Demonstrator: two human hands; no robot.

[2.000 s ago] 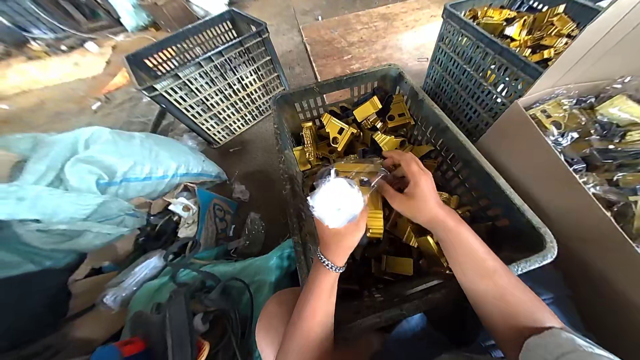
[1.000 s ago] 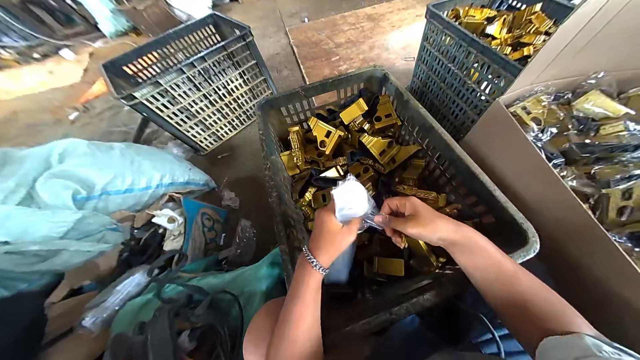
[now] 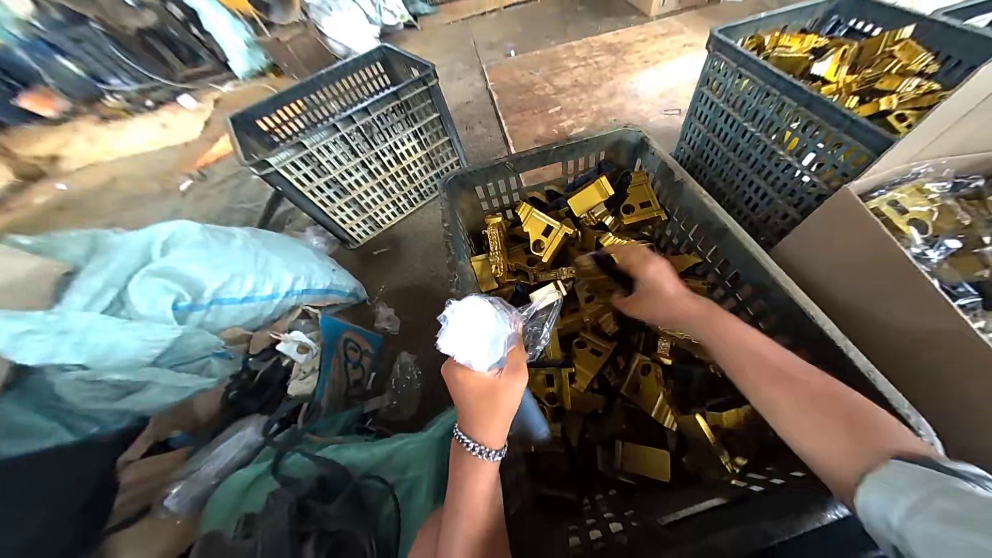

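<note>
My left hand (image 3: 488, 391), with a bracelet at its wrist, grips a roll-like bundle of clear plastic bags (image 3: 479, 332); one bag sticks out to the right of it. Beneath both hands is a dark plastic crate (image 3: 783, 318) holding many gold-coloured parts (image 3: 593, 356), some with black pieces. Over the middle of these parts, my right hand (image 3: 651, 287) holds a gold and black part (image 3: 608, 271) between its fingers. Motion blurs this part, and my fingers hide some of it.
A second crate (image 3: 364, 155) stands at the upper left. Another crate (image 3: 783, 101) of gold parts is at the upper right. A cardboard box (image 3: 876, 310) of bagged parts lies at the right. Pale blue woven sacks (image 3: 232, 271) and a green cloth (image 3: 387, 480) are at the left.
My right hand has moved away from the plastic bags in my left hand, up and to the right over the gold parts, and now holds one of them.
</note>
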